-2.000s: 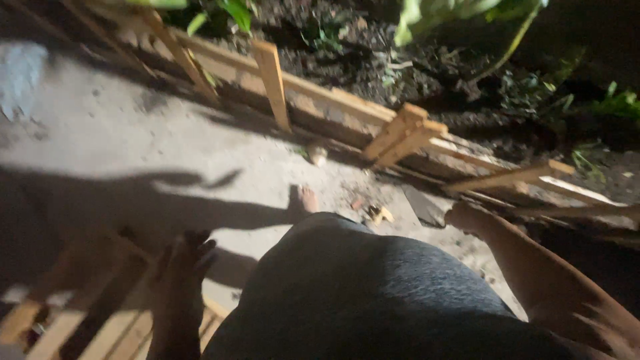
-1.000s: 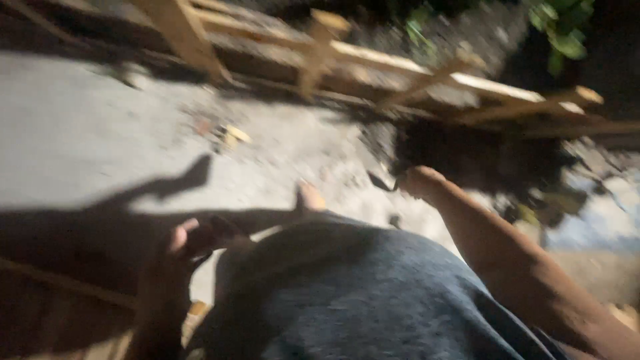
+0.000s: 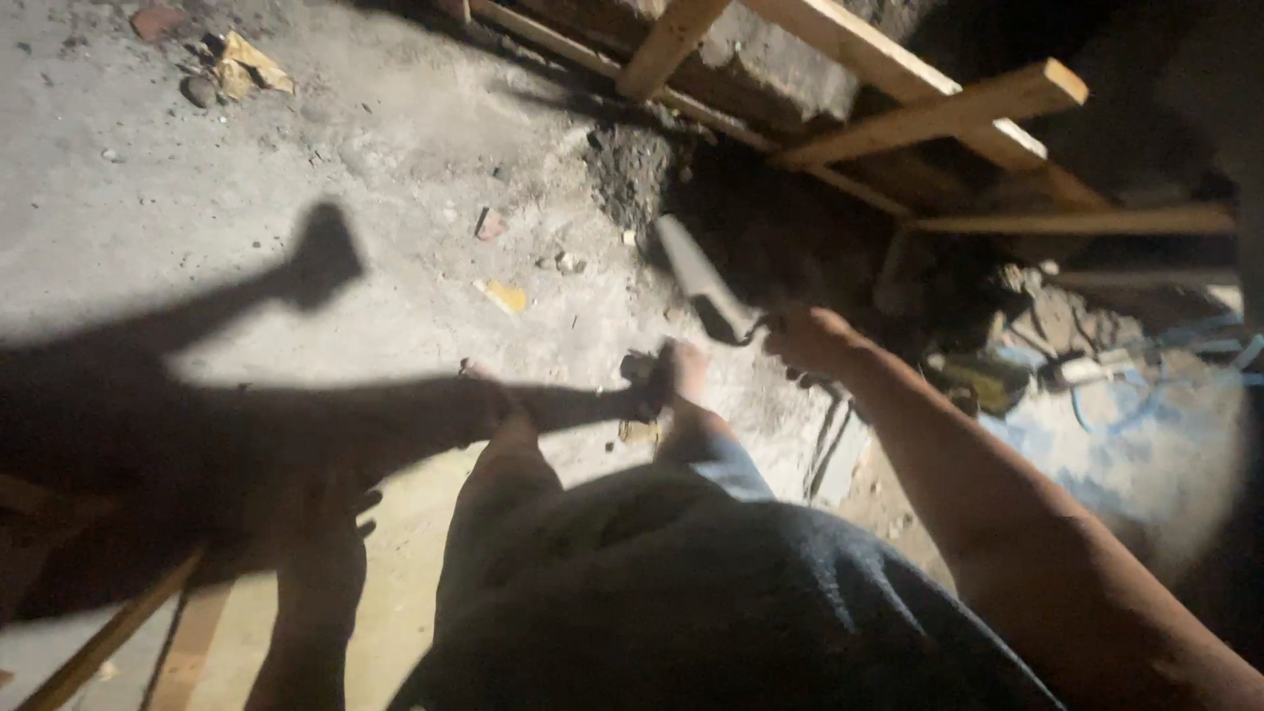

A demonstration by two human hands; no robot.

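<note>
My right hand [image 3: 815,341] is closed on the handle of a masonry trowel [image 3: 696,272], its metal blade pointing up and left over the concrete floor [image 3: 415,217]. Beside the blade lies a dark patch of grey rubble or mortar [image 3: 632,178]. My left hand [image 3: 331,509] hangs low on the left in deep shadow; a couple of fingertips show against the pale floor, and whether it holds anything is too dark to tell. My bare feet stand on the floor between the hands.
A timber frame of wooden battens [image 3: 938,114] runs along the top right. Broken rubble [image 3: 1066,321] and a blue-stained sheet [image 3: 1136,444] lie at the right. Brick bits and a crumpled yellowish scrap [image 3: 247,69] are on the floor. Wooden slats [image 3: 118,632] stand at bottom left.
The view has shifted to the right along the timber frame; plants seen beyond it earlier are out of view. The trowel stays in my right hand throughout.
</note>
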